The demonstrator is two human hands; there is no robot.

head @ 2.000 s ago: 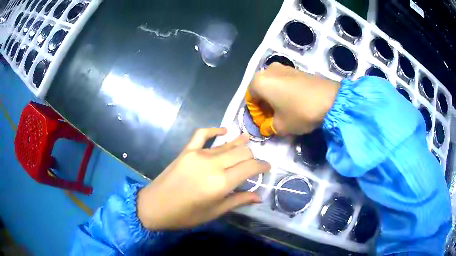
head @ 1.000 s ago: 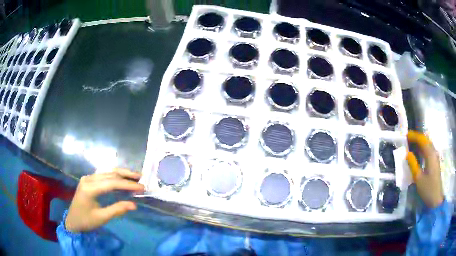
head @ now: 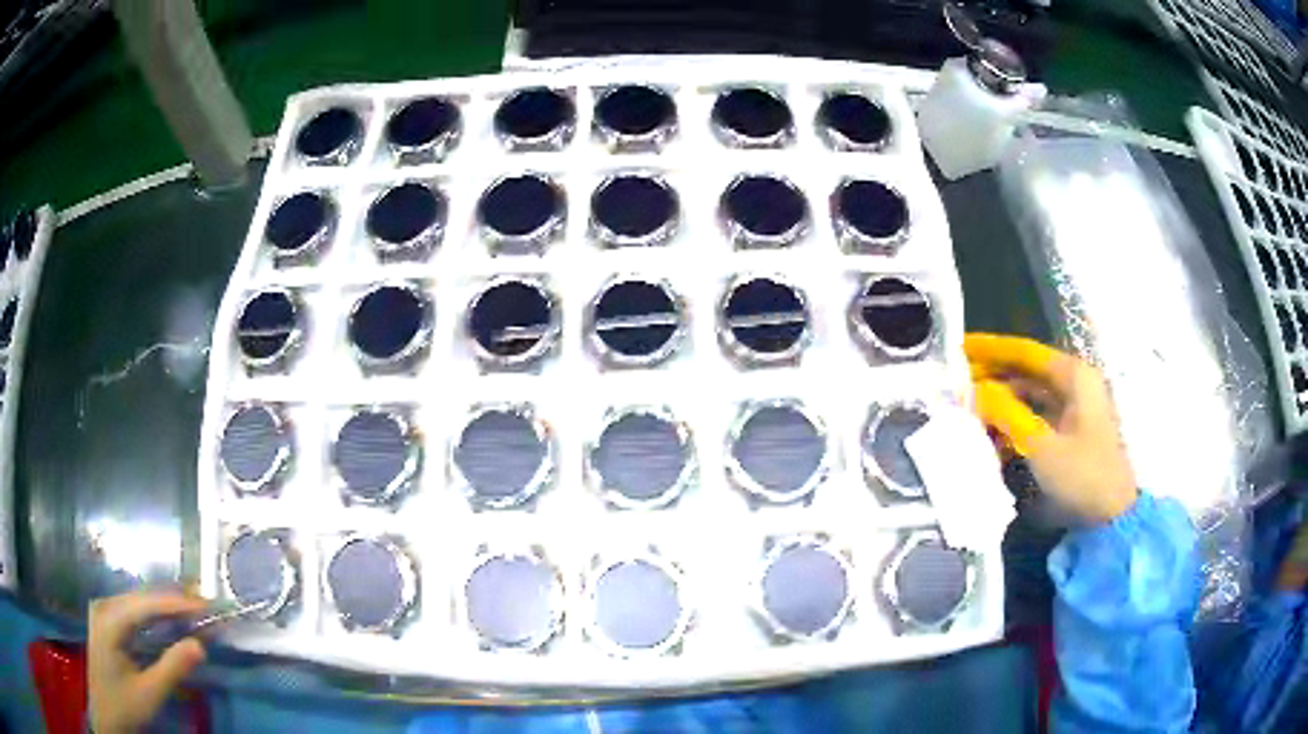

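A white blister tray point(head: 574, 387) of round watch heads lies before me. The two nearest rows have grey, partly lined faces, such as one watch head point(head: 641, 456). The farther rows are black; several in the middle row show a pale line across the glass. My left hand point(head: 144, 660) is at the tray's near left corner, with a thin bright line running from its fingers over the corner watch. My right hand point(head: 1054, 423), with orange finger cots, is at the right edge beside a flat white piece point(head: 964, 480) overlapping the tray. Whether either hand grips anything is unclear.
A white bottle with a metal top point(head: 970, 122) stands behind the tray's far right corner. A shiny clear plastic bag point(head: 1133, 287) lies to the right. Another watch tray point(head: 1212, 136) is at the far right, and a tray edge shows at the left. Red stool parts show below.
The view has swung right and the main tray now appears squarer and farther left. My hands, over the tray two seconds ago, are now at its left and right edges. The bottle has come into view.
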